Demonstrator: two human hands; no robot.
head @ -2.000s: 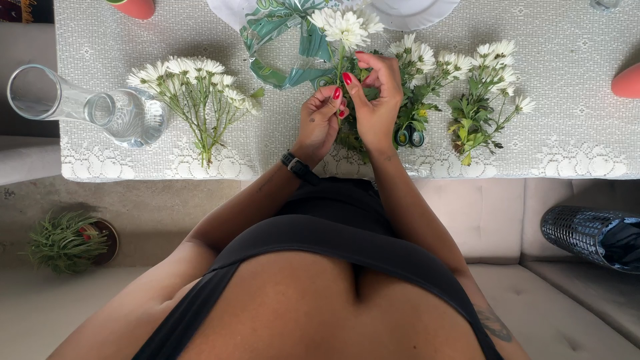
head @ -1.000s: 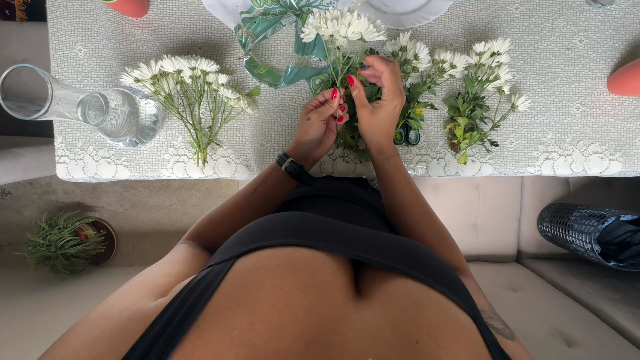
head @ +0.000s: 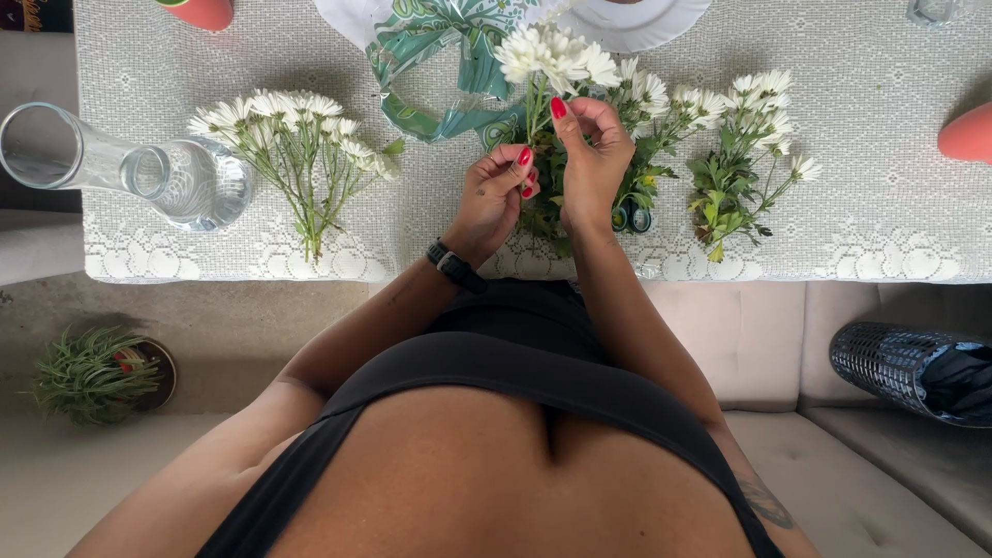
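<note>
My left hand [head: 496,198] pinches the stems of a white chrysanthemum sprig [head: 546,58] between thumb and fingers. My right hand [head: 595,159] is raised beside the same stems, thumb and fingertips curled close together; whether it grips a stem or leaf is unclear. Beneath and behind the hands lie leafy chrysanthemum stems [head: 546,190], partly hidden. Scissors [head: 632,218] show only their dark handle rings at my right wrist. On the left rests a bunch of white chrysanthemums [head: 302,155] with bare stems. A leafy chrysanthemum sprig [head: 732,170] lies on the right.
A glass carafe [head: 174,182] lies along the table's left side. Green patterned plastic wrap [head: 442,124] and a white plate [head: 647,31] are beyond the hands. Red objects stand at both sides. The lace tablecloth [head: 852,194] ends near my waist; a potted plant [head: 97,376] is below left.
The blooms in my left hand have shifted and turned. My right hand's fingers have moved from spread above the stems to curled near them.
</note>
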